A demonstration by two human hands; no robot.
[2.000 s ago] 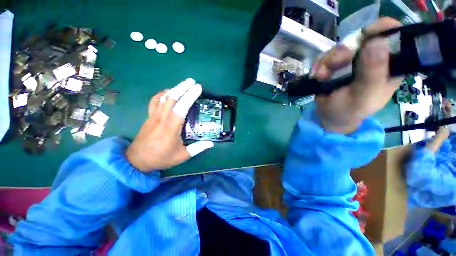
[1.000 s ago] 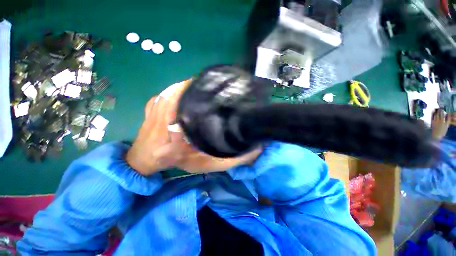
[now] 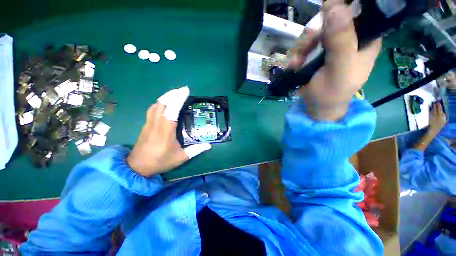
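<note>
A black square housing [image 3: 227, 120] lies on the green mat in front of me. A green circuit board [image 3: 205, 121] sits inside it. My left hand [image 3: 162, 134], with white finger cots, grips the housing's left side between fingers and thumb. My right hand [image 3: 336, 65] is raised at the upper right, slightly blurred, and holds the black electric screwdriver [image 3: 372, 20]. The driver's dark front end points down-left at the front of the automatic screw feeder [image 3: 257, 57]. The hand and driver hide part of the feeder, and the tip's contact is unclear.
A pile of small metal plates [image 3: 65, 100] lies left, beside white paper [image 3: 7, 100]. Four white discs [image 3: 144, 54] lie at the back. A cardboard box [image 3: 385, 172] with red bagged parts [image 3: 369, 197] is below right. Another person's hand [image 3: 436, 119] is at far right, near green boards.
My right hand has lifted the screwdriver off the housing and moved up-right to the feeder, uncovering the housing and board. My left hand has stayed at the housing.
</note>
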